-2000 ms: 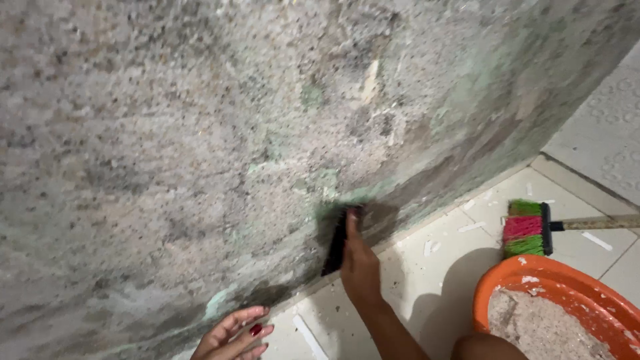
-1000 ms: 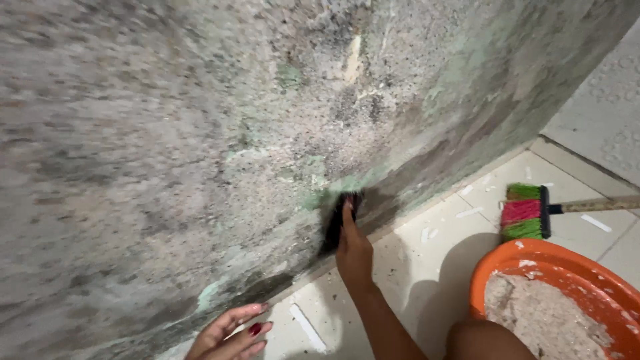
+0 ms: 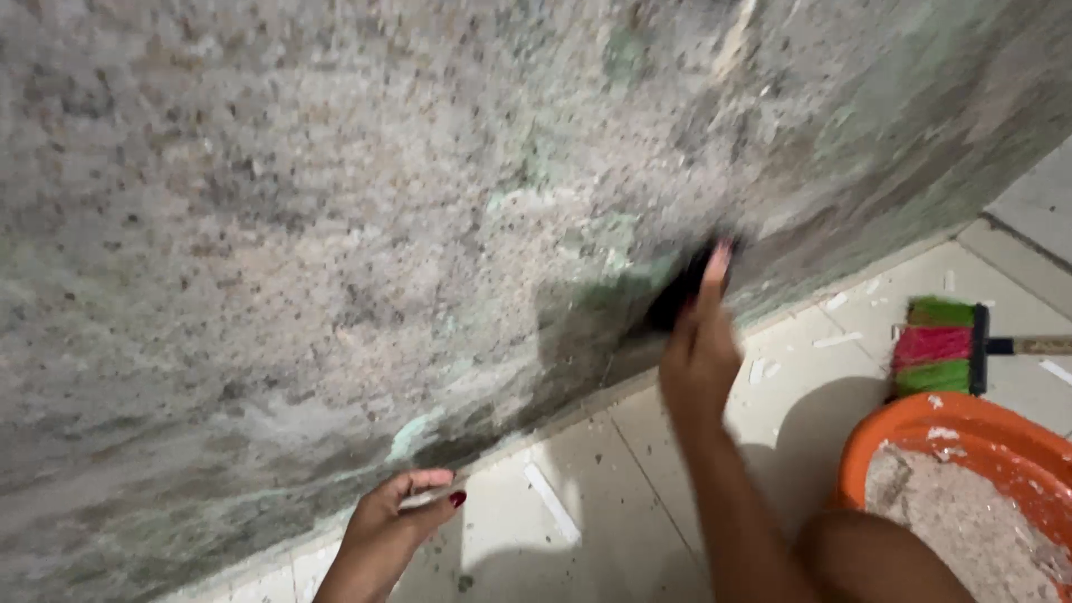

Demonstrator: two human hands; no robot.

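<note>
My right hand (image 3: pixel 702 352) grips a black brush or similar dark tool (image 3: pixel 682 289), blurred, and presses it against the lower part of a rough, stained wall (image 3: pixel 377 251) with grey and green patches. The tool's working edge is hidden. My left hand (image 3: pixel 394 519) is low in the view, near the foot of the wall, with thumb and fingers apart and nothing seen between them.
An orange plastic basin (image 3: pixel 863 452) holding pale scraped debris (image 3: pixel 946 502) stands at the lower right, beside my bent knee (image 3: pixel 871 553). Behind it lies a broom with green and pink bristles (image 3: pixel 934 345). White strips and flakes lie on the tiled floor (image 3: pixel 636 452).
My right hand, with the dark tool, has shifted along the wall toward the right. My left hand remains near the wall's foot.
</note>
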